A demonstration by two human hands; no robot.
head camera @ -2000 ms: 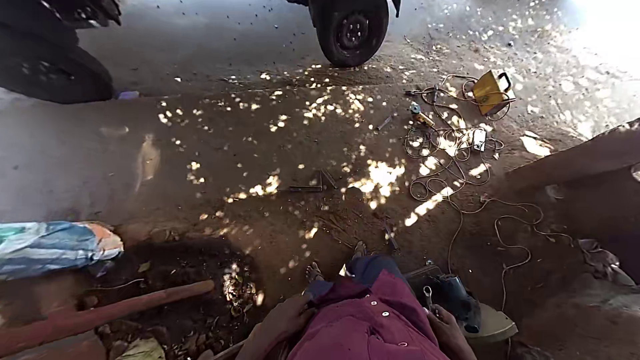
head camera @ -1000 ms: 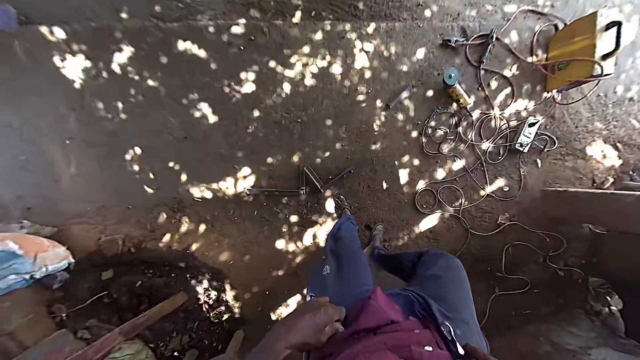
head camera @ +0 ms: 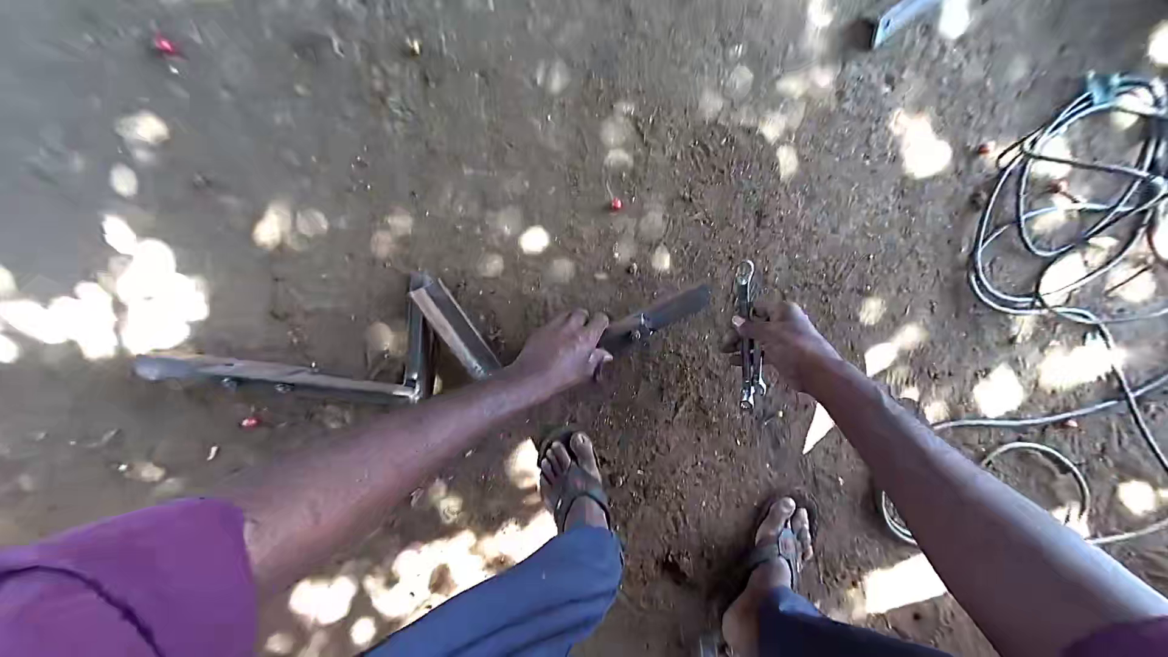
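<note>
A bent metal frame of bolted steel bars (head camera: 274, 374) lies on the dirt ground, angled in a zigzag. At its right arm is my left hand (head camera: 564, 351), its fingers on the bar close to a bolted joint; whether they close round it is hard to tell. My right hand (head camera: 787, 339) grips a pair of wrenches (head camera: 748, 365), held upright in the view just right of the frame's end. The wrenches' heads stick out above and below the fingers.
Looped cable (head camera: 1031, 228) lies on the ground at the right, with more cable below my right forearm. A bluish metal piece (head camera: 899, 18) lies at the top right. My sandalled feet (head camera: 577, 479) stand below the hands.
From near my body, both hands have come down to the ground, the left to the metal frame. The view has moved much closer to the ground.
</note>
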